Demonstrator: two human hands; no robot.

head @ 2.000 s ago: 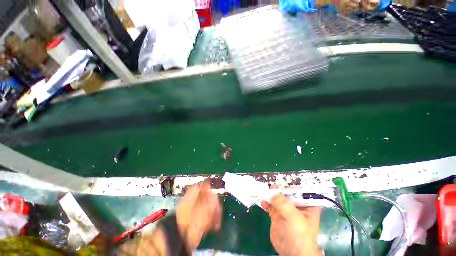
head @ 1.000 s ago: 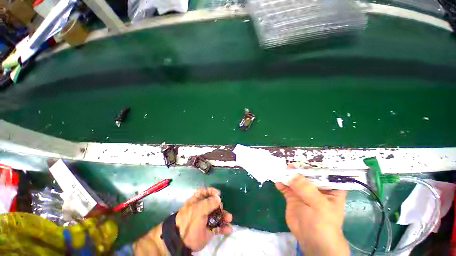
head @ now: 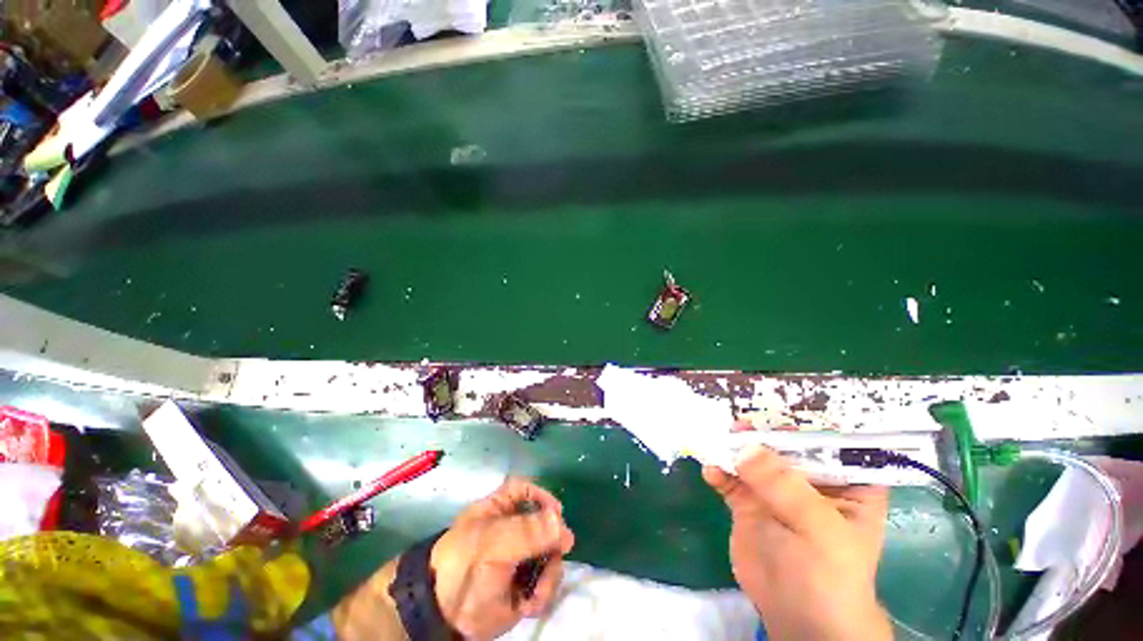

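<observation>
My left hand [head: 508, 557], bare with a black wristband, is at the lower middle, its fingers closed around a small dark assembly [head: 529, 574] that is partly hidden. My right hand [head: 808, 532] holds the white dispensing syringe [head: 802, 453], which lies sideways over the bench edge with its green cap [head: 963, 453] to the right. The white paper [head: 658, 413] is at the syringe's front end and covers the tip. Two small assemblies sit on the white rail, one [head: 439, 393] upright and one [head: 519, 415] at its near edge.
Two more assemblies lie on the green belt [head: 671, 304]. A red marker [head: 374, 490] lies left of my hands near a small carton [head: 207, 463]. A white cloth [head: 639, 610] is under the hands. A clear hose [head: 1116, 501] loops at right. Clear trays [head: 790, 56] stand across the belt.
The view has tilted down. My left hand has drawn back from the rail with an assembly in its fingers. A second assembly now shows on the rail. The right hand still holds the syringe.
</observation>
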